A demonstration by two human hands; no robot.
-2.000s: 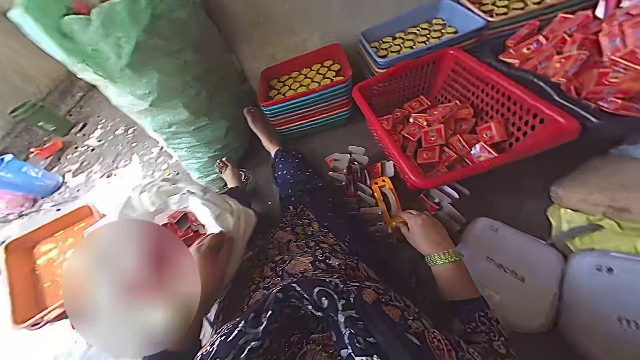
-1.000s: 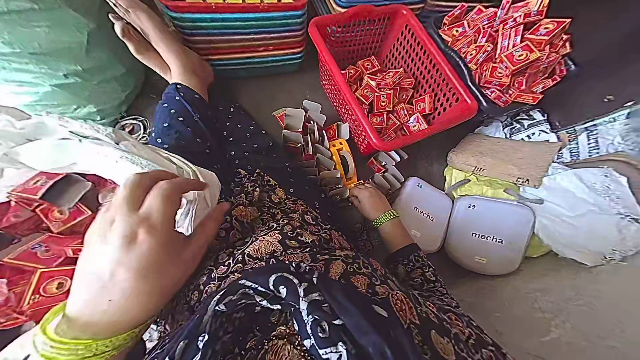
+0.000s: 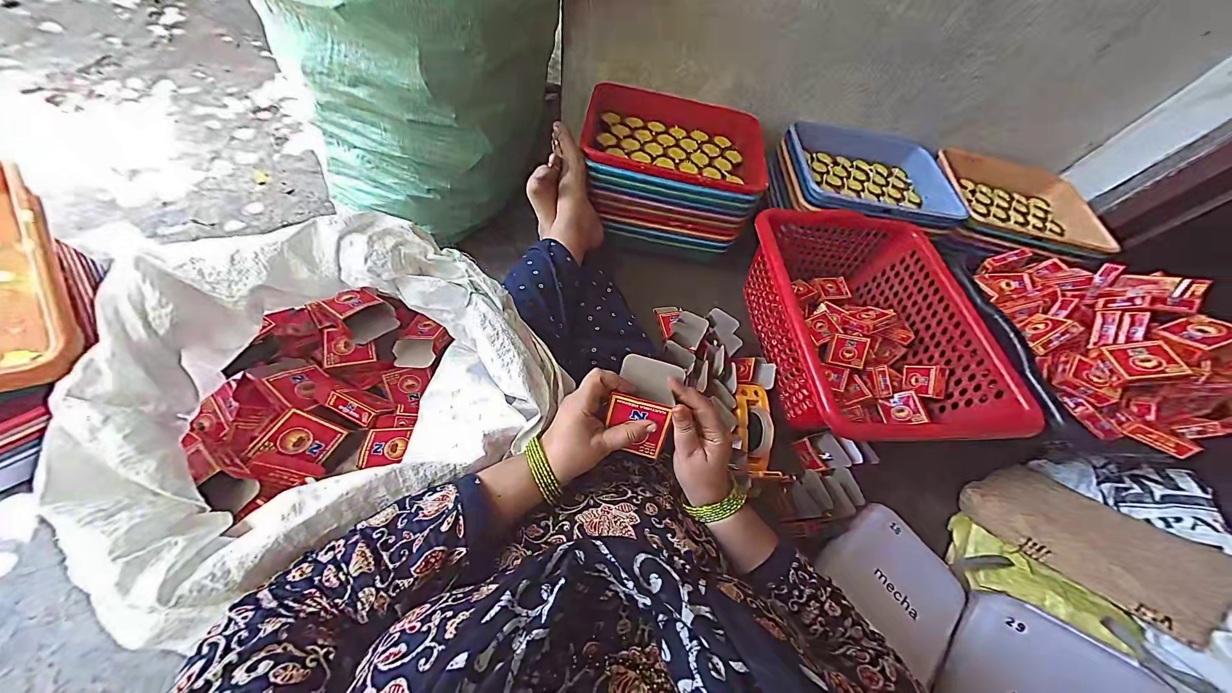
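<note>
My left hand point(image 3: 589, 430) grips a small red printed cardboard box point(image 3: 637, 423) above my lap, its grey flap raised. Fingers of my right hand point(image 3: 703, 445) pinch the right edge of that flap. Just beyond and right of my right hand, a yellow tape dispenser point(image 3: 758, 433) rests on the floor. Several opened boxes with grey flaps point(image 3: 712, 346) lie beside it, some partly hidden by my hands. A white woven sack point(image 3: 125, 462) at the left holds many red boxes point(image 3: 298, 435).
A red perforated basket point(image 3: 962, 423) holds small red boxes. Farther right is a heap of red boxes point(image 3: 1136, 346). Stacked trays point(image 3: 674, 207) with yellow-topped round pieces stand by the wall. A green sack point(image 3: 423, 115) stands ahead; pale lidded containers point(image 3: 895, 587) lie at lower right.
My left hand has come from above the boxes at the left to my lap, with a box in it. My right hand has left the yellow dispenser and now touches the flap.
</note>
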